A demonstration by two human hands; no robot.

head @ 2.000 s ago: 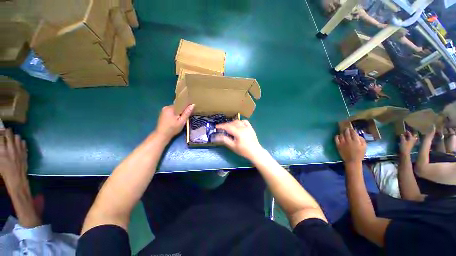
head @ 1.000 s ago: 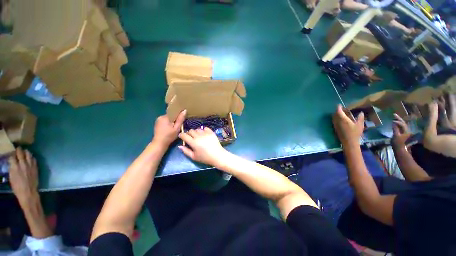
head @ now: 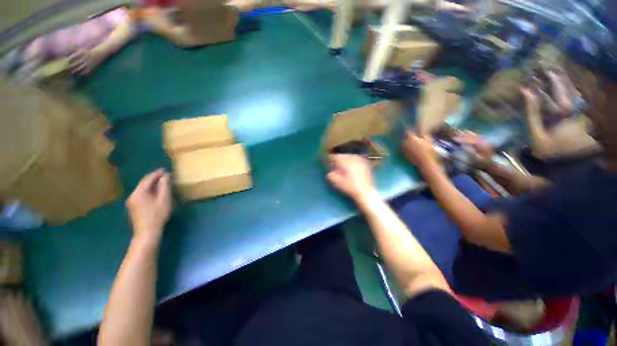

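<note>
An open mailer box (head: 357, 126) stands to the right on the green table, its lid up and dark contents low inside. My right hand (head: 353, 174) holds its near left edge; the fingertips are partly hidden. A closed mailer box (head: 213, 172) lies left of centre, touching a second closed mailer box (head: 197, 133) behind it. My left hand (head: 150, 201) is just left of the nearer closed box, raised and blurred, with nothing seen in it; its finger spread is unclear.
A tall stack of brown boxes (head: 47, 155) stands at left. Rack legs (head: 385, 44), a dark cable pile (head: 396, 84) and a carton (head: 409, 47) are at back right. Neighbours' hands work at boxes at right; more people are across the table.
The view has turned right. The box in front of me is now closed. My right hand has moved from it to the open box at right; my left hand has come off it.
</note>
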